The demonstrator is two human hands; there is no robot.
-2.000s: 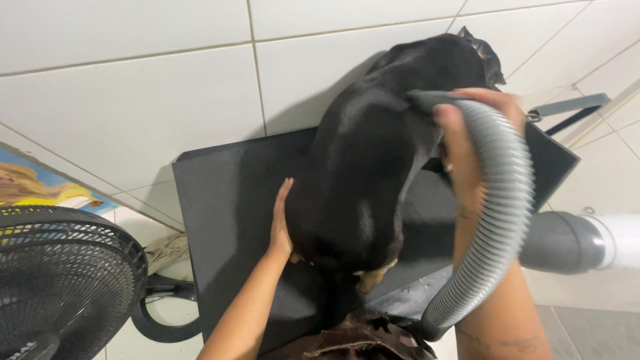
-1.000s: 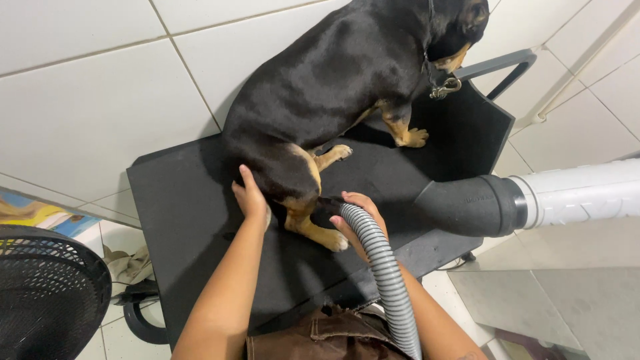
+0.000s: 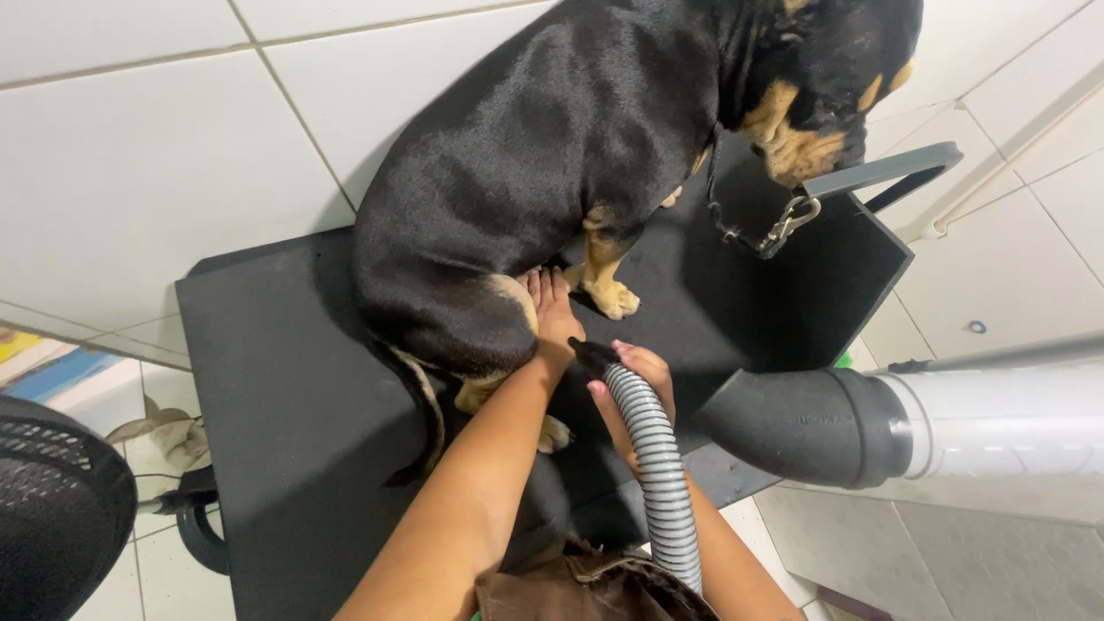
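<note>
A black and tan dog (image 3: 509,164) sits on a black grooming table (image 3: 285,414), its head turned down at the upper right. My left hand (image 3: 552,306) reaches flat against the dog's belly and inner thigh, fingers extended and partly hidden by the leg. My right hand (image 3: 634,397) grips the black nozzle end of a grey ribbed dryer hose (image 3: 660,474). The nozzle tip (image 3: 586,347) points at my left wrist, close beside it. A dark cord with a metal snap hook (image 3: 792,222) runs from the dog's neck to a grey metal arm (image 3: 888,172).
A wide white duct with a black elbow mouth (image 3: 811,427) juts in over the table's right side. A black fan (image 3: 60,509) stands at the lower left. White wall tiles (image 3: 155,155) border the table's far edge, and a raised black panel (image 3: 871,267) closes its right end.
My left hand has moved from the dog's rump to its belly. The nozzle was over the dog's back two seconds ago, then by its hind leg. The dog's head has turned down toward the table.
</note>
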